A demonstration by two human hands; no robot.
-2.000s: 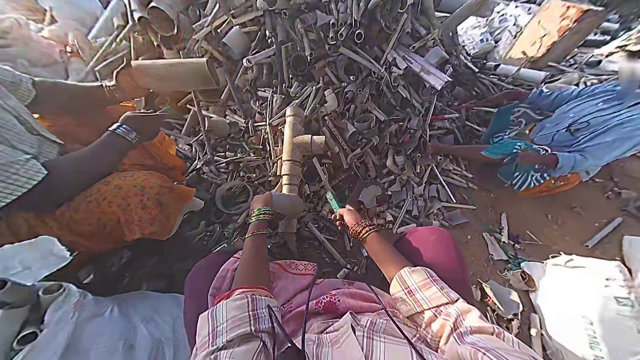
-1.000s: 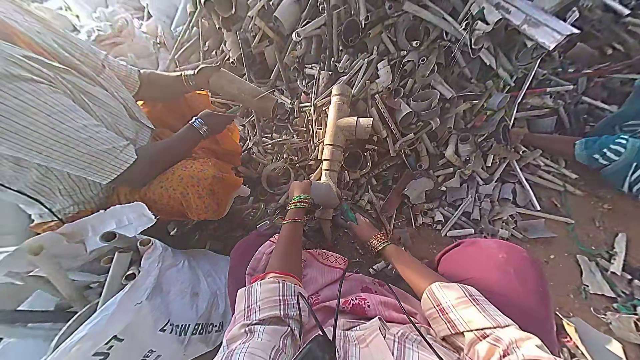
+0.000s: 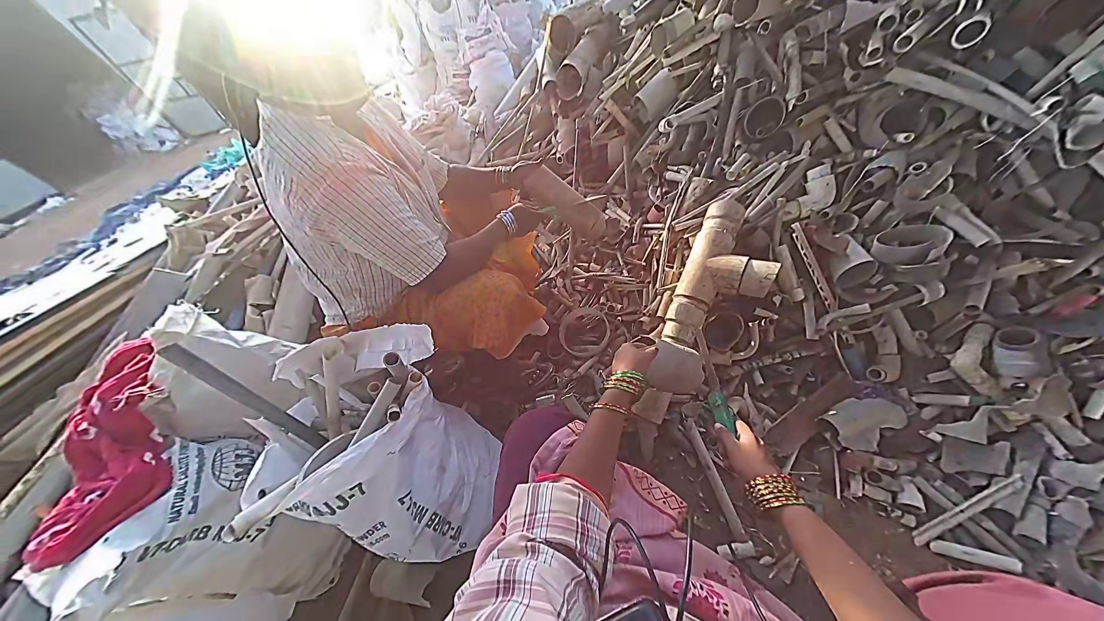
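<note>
My left hand, with green bangles at the wrist, grips the near end of a dusty plastic pipe assembly. A side branch juts right from the pipe, and its far end points away from me over the scrap pile. My right hand is closed on the green handle of a tool. The tool's long narrow end runs up close beside the pipe's near end; whether it touches the pipe, I cannot tell. Under the pipe's near end stands a block-like piece, partly hidden.
A co-worker in a striped shirt sits at left, holding a brown pipe piece. White sacks with pipe pieces and a red cloth lie at lower left. Broken pipes and fittings heap up ahead and to the right.
The view has swung far to the left. The tool in my right hand was angled away from the pipe two seconds ago and is now close beside it. My left hand remains on the pipe's near end.
</note>
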